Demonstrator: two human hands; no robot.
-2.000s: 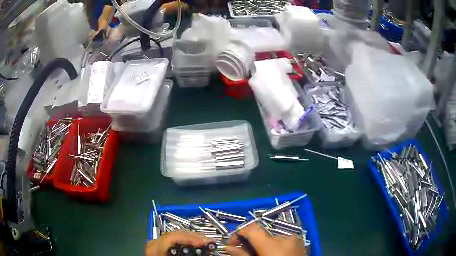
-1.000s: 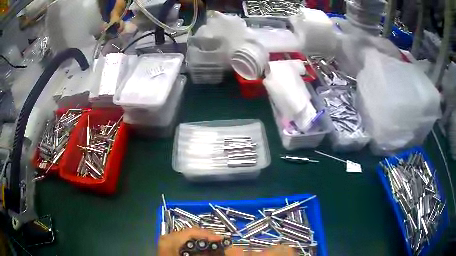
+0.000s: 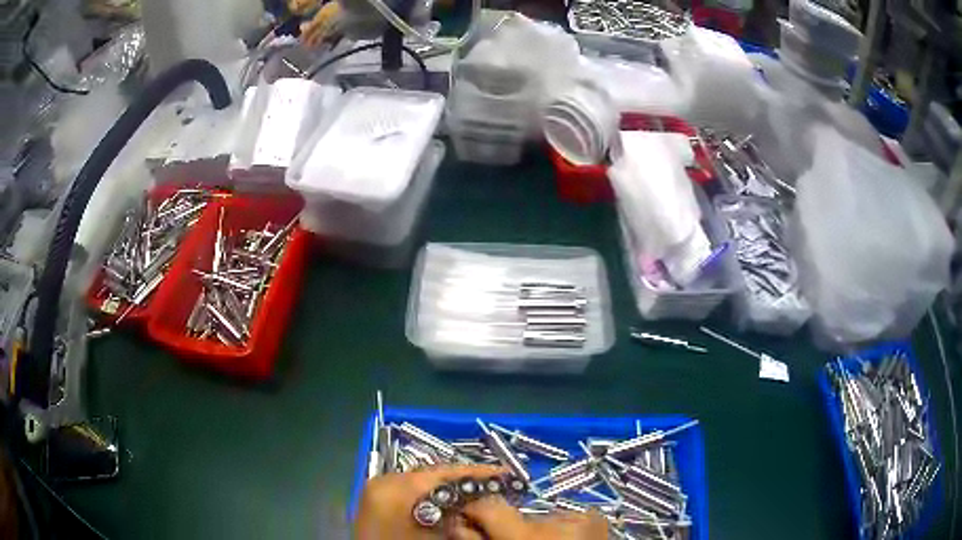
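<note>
My left hand point(image 3: 401, 508) is over the near left part of a blue bin point(image 3: 694, 464). It is closed around several metal shafts point(image 3: 469, 487), whose round ends face me in a slanting row. My right hand point(image 3: 527, 522) is beside it, touching or very near the shafts with its fingers; whether it holds anything is hidden. Both hands are cut off by the bottom edge. Loose silver shafts point(image 3: 633, 480) lie jumbled in the blue bin under and behind the hands.
A clear box point(image 3: 511, 364) with shafts in rows stands behind the blue bin. Red bins point(image 3: 276, 316) and lidded boxes point(image 3: 364, 148) are at left. A lone shaft point(image 3: 667, 340) and tagged rod point(image 3: 773, 367) lie right. A second blue bin point(image 3: 833, 422) is far right.
The view has shifted, so the bins and boxes appear further right. The right hand has come from the right side to close beside the left hand, which still holds the row of shafts.
</note>
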